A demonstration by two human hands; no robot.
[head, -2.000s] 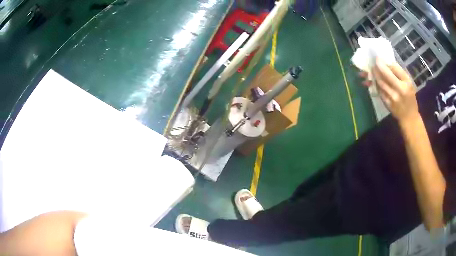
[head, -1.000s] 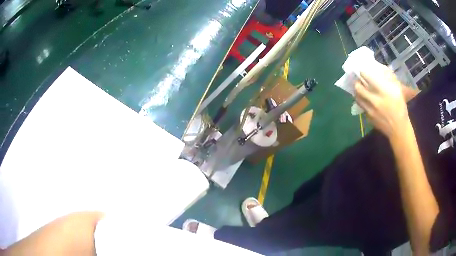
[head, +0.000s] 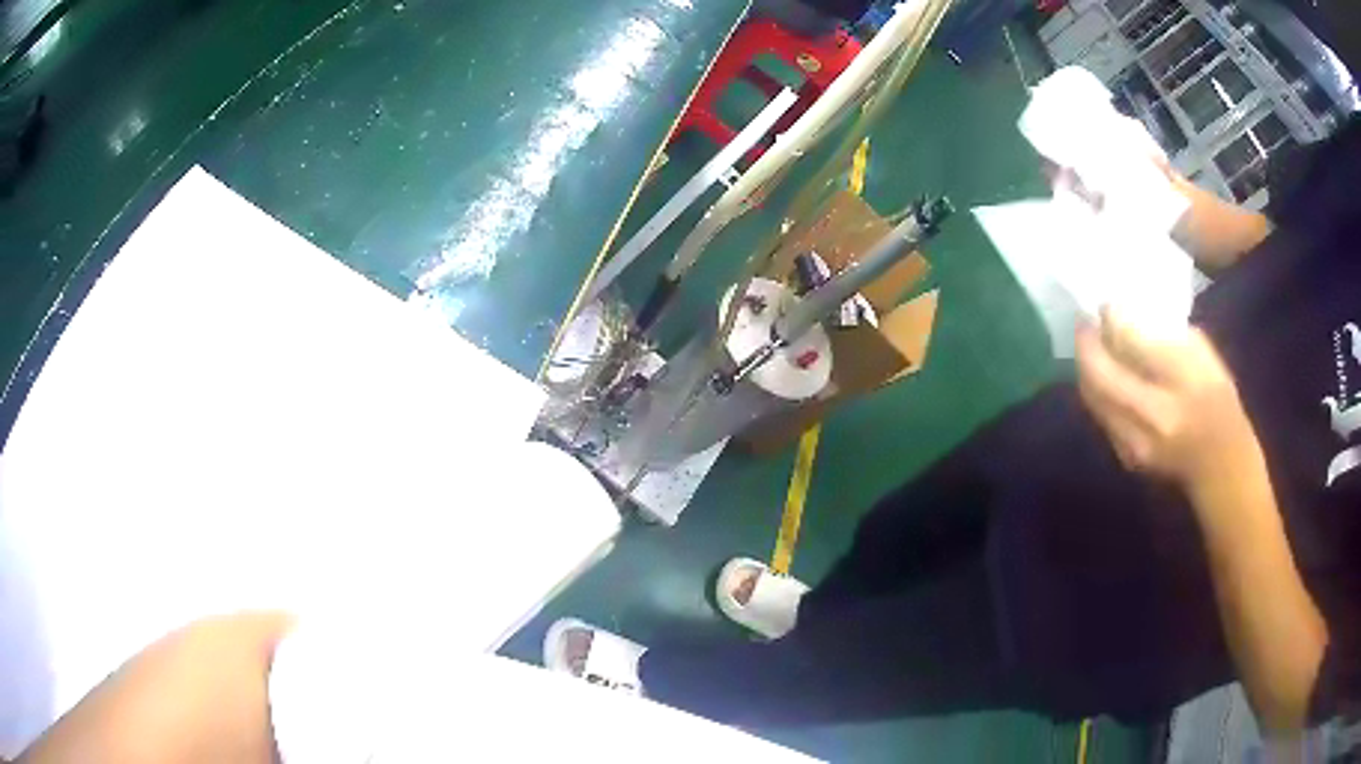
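A bright white surface (head: 299, 448) fills the left side in front of me, overexposed, with no detail showing on it. A patch of bare skin (head: 164, 694), perhaps part of an arm, lies at the bottom left edge against a white area. No hand shows on it. My left hand and my right hand are not in view.
A person in dark clothes (head: 970, 597) and white slippers stands at the right, holding white paper or tissue (head: 1134, 269). Beyond the white surface are a grey post (head: 851, 276), an open cardboard box (head: 903, 351), hoses, a red plastic object (head: 769, 90) and shelves (head: 1194, 75).
The person's white paper is now spread wider, and their second forearm shows behind it. The view has shifted slightly. My hands stay out of view.
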